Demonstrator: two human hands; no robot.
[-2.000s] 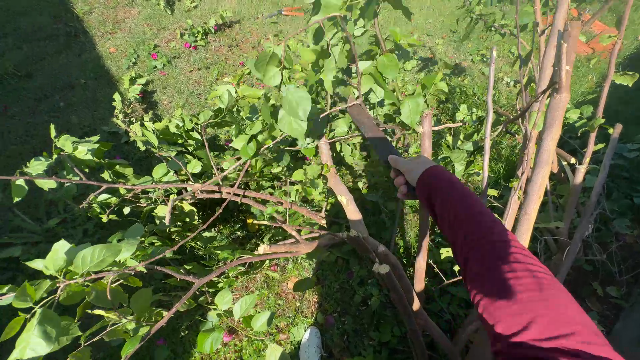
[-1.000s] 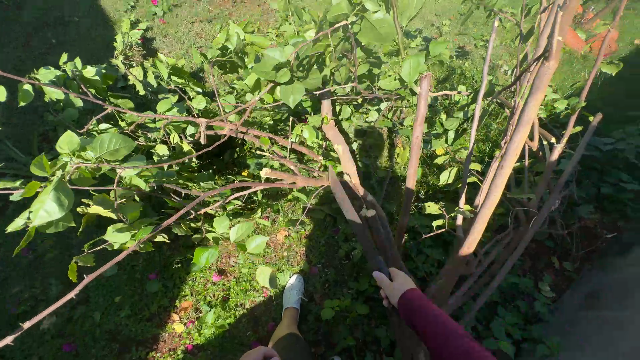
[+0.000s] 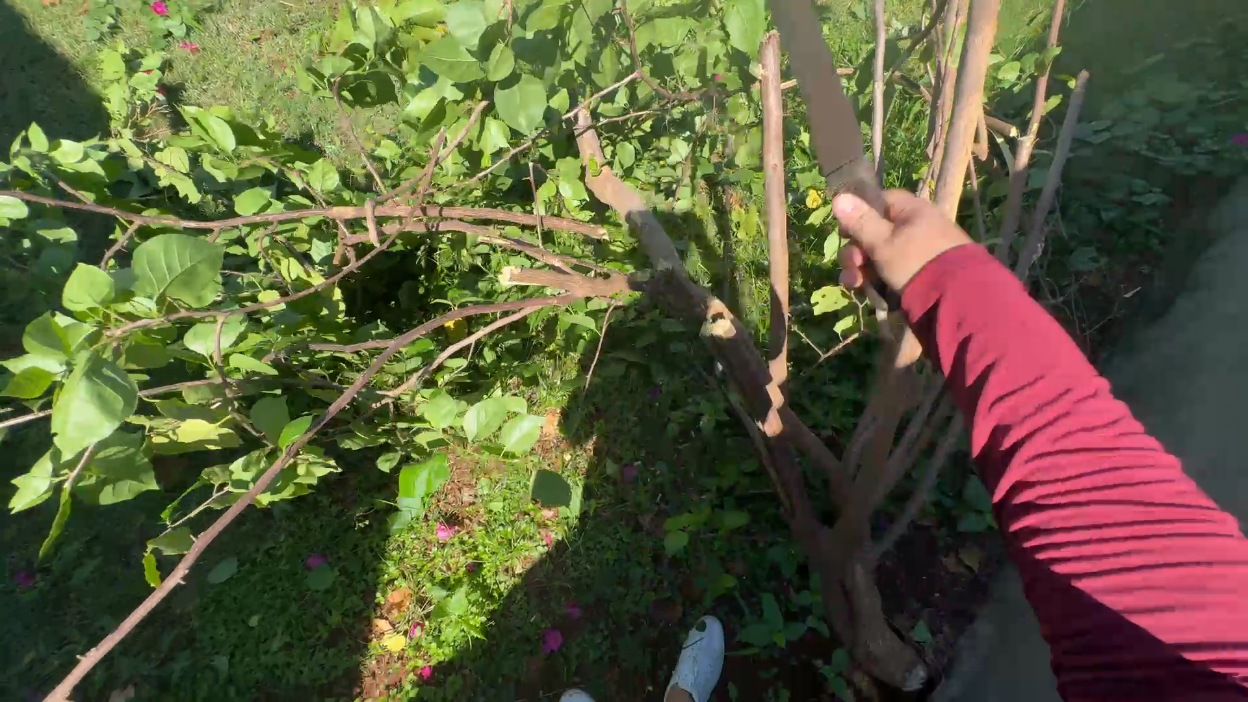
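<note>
My right hand (image 3: 892, 239), in a dark red sleeve, is closed around the handle of a long, broad-bladed tool, likely a machete (image 3: 824, 93). Its blade is raised and slightly blurred, pointing up past the top edge of the view. Left of the hand, a thick leaning branch (image 3: 673, 268) of a shrub bears pale cut marks. A cut stub (image 3: 561, 280) and a thin leafy side branch (image 3: 380, 366) extend from it to the left. An upright cut stem (image 3: 773, 195) stands between that branch and my hand. My left hand is outside the view.
More upright stems (image 3: 965, 117) rise behind my right hand. The shrub's trunk (image 3: 858, 604) meets the ground at lower right, beside a grey strip. Leafy branches (image 3: 185, 268) spread over the left side. A white shoe (image 3: 699, 658) shows at the bottom, near fallen pink flowers.
A second ago the blade lay against the leaning branch; now my right hand has lifted it up and away. The hand seen at the bottom edge then has left the view.
</note>
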